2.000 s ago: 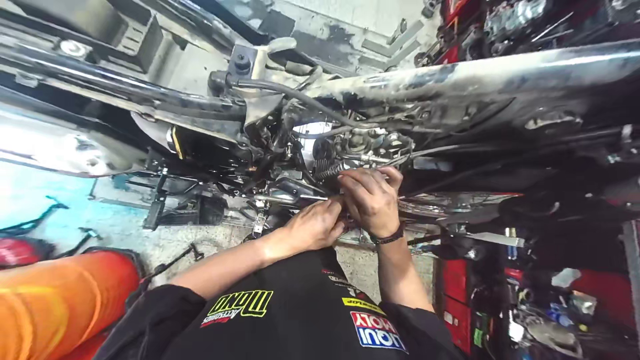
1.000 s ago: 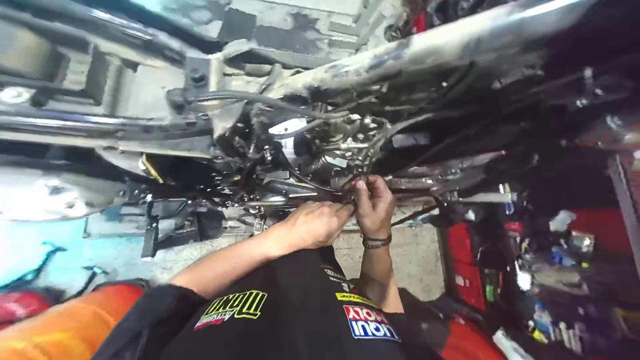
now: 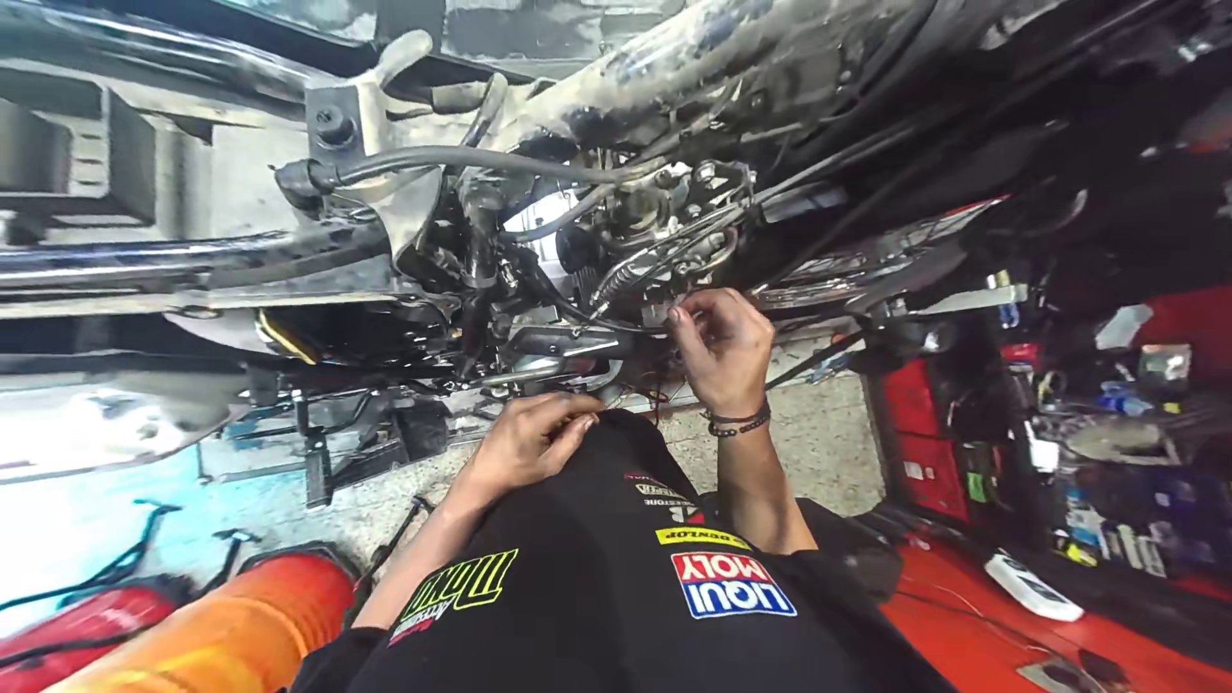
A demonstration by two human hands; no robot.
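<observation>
My right hand point(image 3: 724, 351) is raised beside the engine area of a motorcycle, thumb and forefinger pinched near the end of a thin black cable point(image 3: 616, 327); whether they grip it cannot be told. Above that hand lies a metal carburetor point(image 3: 664, 207) with cables and a coil spring point(image 3: 621, 279) at its side. My left hand point(image 3: 534, 438) is lower and to the left, in front of my black shirt, its fingers curled and thumb close to the forefinger; nothing is plainly seen in it. A black rubber hose point(image 3: 481, 159) crosses over the frame tube point(image 3: 654, 67).
Orange and red cylinders point(image 3: 231, 626) stand at the lower left near black stands. To the right are a red cabinet point(image 3: 910, 433), a cluttered shelf of bottles and supplies, and a white bottle point(image 3: 1032, 585) on a red surface. A metal lever point(image 3: 972, 300) juts out at right.
My hands were close together at the motorcycle; now they are apart, the left lower and nearer my body, the right still by the engine area. The view has moved closer.
</observation>
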